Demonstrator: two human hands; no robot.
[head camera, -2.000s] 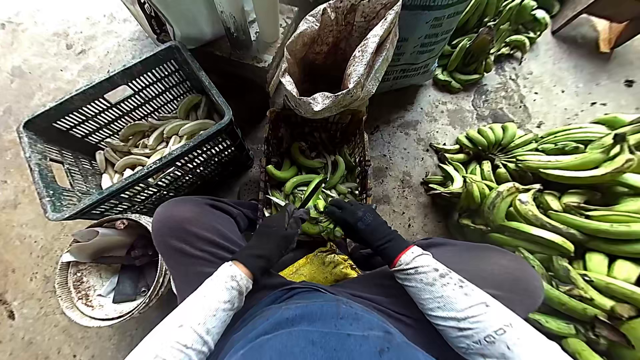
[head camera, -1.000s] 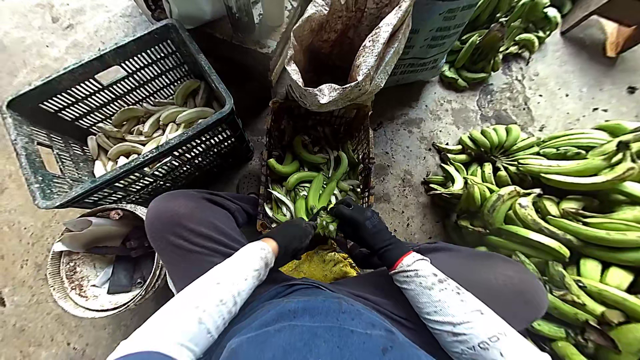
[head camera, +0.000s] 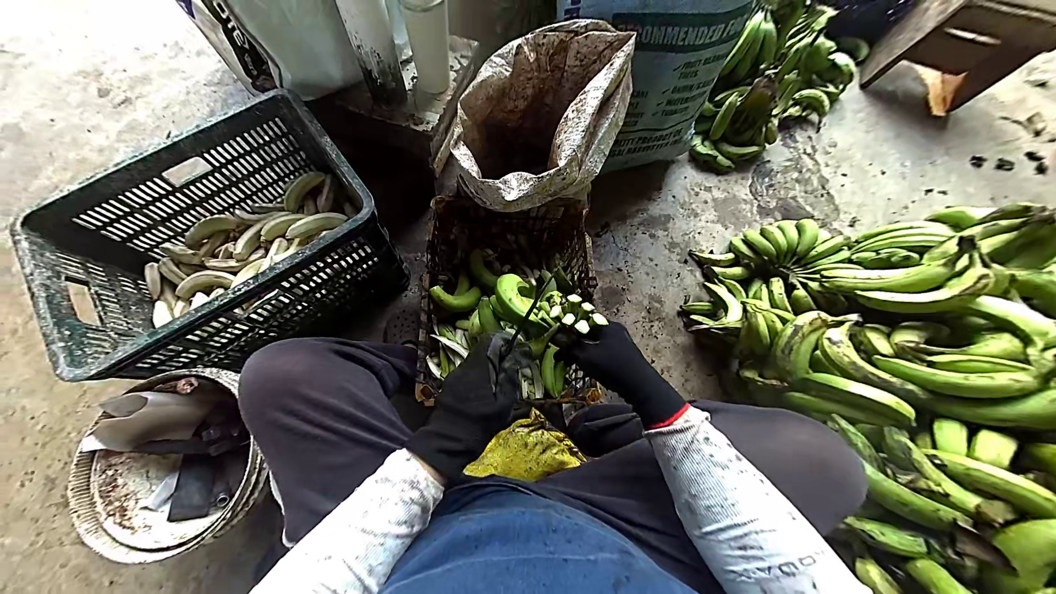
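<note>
Both my hands wear black gloves over the near part of a dark plastic crate (head camera: 590, 264) that holds green bananas (head camera: 455, 299) and pale peels. My right hand (head camera: 615, 363) grips the stalk end of a bunch of green bananas (head camera: 569, 312) that shows several pale cut ends. My left hand (head camera: 483, 388) is closed on a tool with a thin dark blade, seemingly a knife (head camera: 528, 315), which points up beside the bunch. Its handle is hidden in the glove. A yellow bag or cloth (head camera: 528, 448) lies between my legs, just below the crate.
At the left, a dark green crate (head camera: 363, 186) holds peeled bananas (head camera: 247, 239); below it is a round tub (head camera: 91, 487) with scraps. An open woven sack (head camera: 606, 115) stands behind the middle crate. Green banana bunches (head camera: 907, 330) cover the floor at the right. A wooden stool (head camera: 961, 41) is at the back right.
The bunch with pale cut ends now shows in my right hand; a second ago a green banana stood upright between my hands. The blade shows again beside my left hand.
</note>
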